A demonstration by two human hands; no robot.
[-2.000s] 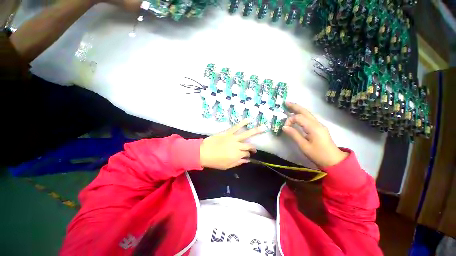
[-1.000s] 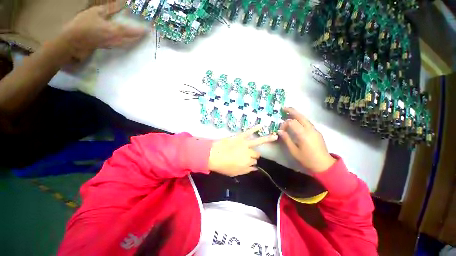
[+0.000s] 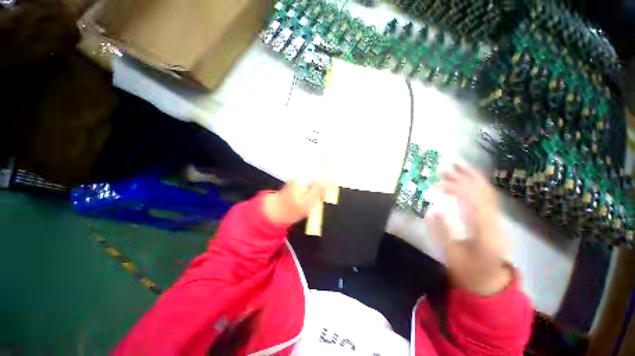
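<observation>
My left hand (image 3: pixel 296 200) holds the adhesive pad sheet (image 3: pixel 367 132) by its left edge. The sheet shows a pale face with a black part at its lower end, and a narrow yellow backing strip (image 3: pixel 315 219) hangs at the left edge by my fingers. The sheet covers most of the green circuit board panel (image 3: pixel 418 176), whose right end shows beside it. My right hand (image 3: pixel 470 219) is blurred, off the sheet, near the panel's right end; whether it holds anything cannot be told.
Stacked PCB panels (image 3: pixel 557 132) stand at the right and more lie along the far side. A brown cardboard box (image 3: pixel 177 35) is at the upper left on the white-covered bench (image 3: pixel 237 122). Blue plastic (image 3: pixel 150 203) shows at the lower left above the green floor.
The sheet has come up from near my lap to above the panel in my left hand. My right hand has moved off the panel. The neighbour's arm is gone and the box shows at upper left.
</observation>
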